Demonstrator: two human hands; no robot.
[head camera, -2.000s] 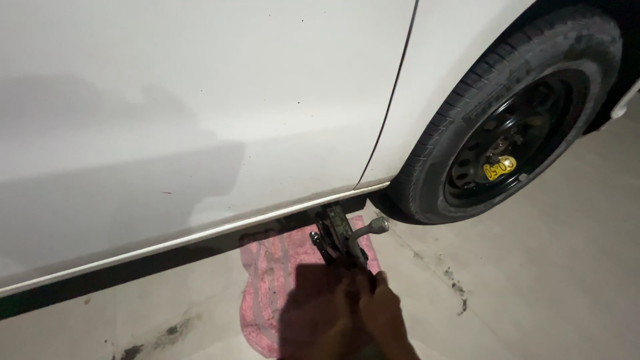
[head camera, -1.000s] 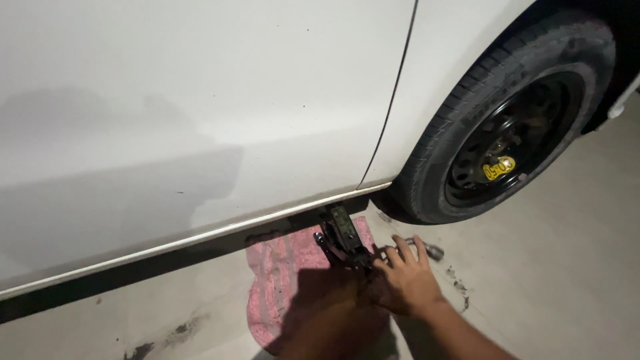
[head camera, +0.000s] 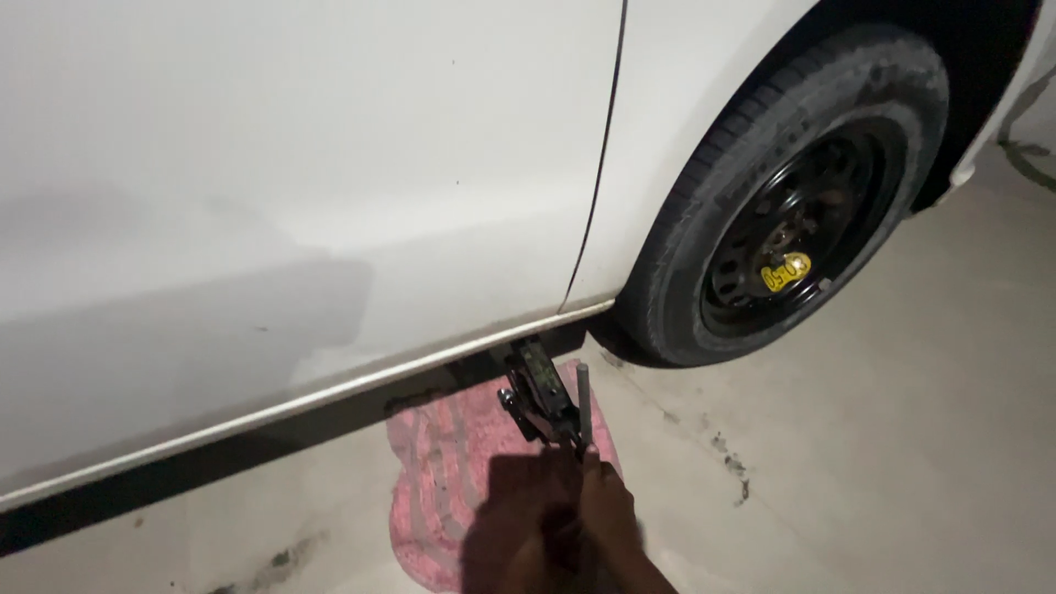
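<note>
A dark metal scissor jack stands tilted under the sill of a white car, above a pink mat. My right hand is closed around a grey metal rod at the jack's outer end, and the rod's upper end sticks up past my fingers. My left hand is low in the shadow over the mat, left of the right hand; its fingers are too dark to make out.
The white car door and its sill run along the left. A black steel wheel with a tyre and a yellow sticker is at the right. Concrete floor with dark marks lies around the mat.
The rod at the jack's end has turned: one second ago its end pointed right under my spread right hand, and now it points up. My right hand has come back left and closed around it.
</note>
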